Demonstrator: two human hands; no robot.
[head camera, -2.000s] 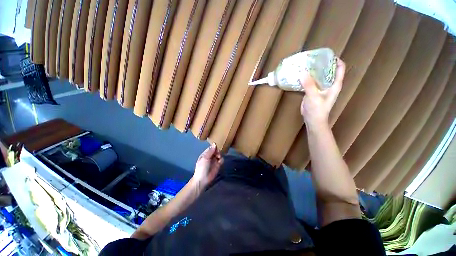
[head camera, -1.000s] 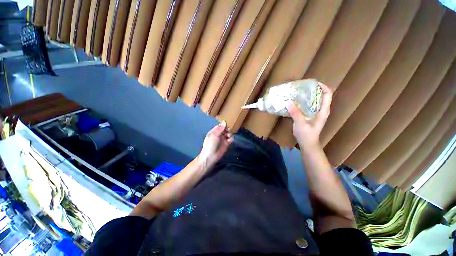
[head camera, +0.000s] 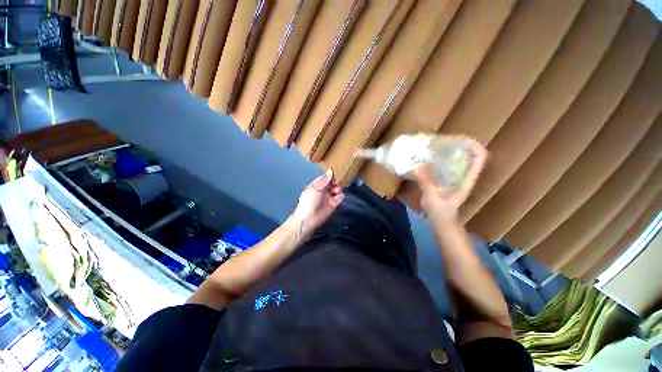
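Long brown panels (head camera: 464, 94) lie fanned in overlapping rows across the top and right. Those on the left have thin dark, shiny glue lines (head camera: 290, 40) along their edges; those on the right look matt. My right hand (head camera: 450, 182) holds a translucent whitish glue bottle (head camera: 425, 154) on its side, slightly blurred, nozzle pointing left at the near part of a panel. My left hand (head camera: 319, 200) grips the near corner of that panel (head camera: 345, 163) with its fingertips.
Grey floor (head camera: 174, 138) lies beyond the panels' near ends at left. A bench with a brown top (head camera: 65, 140) and blue machine parts (head camera: 131, 171) stand at lower left. Yellow-green strips (head camera: 573, 323) and a pale tan sheet (head camera: 635, 265) are at lower right.
The bottle first came down and left toward the panel's near end, then shifted slightly right and down. The glue line there reaches nearer the corner. The view has shifted rightward along the panels.
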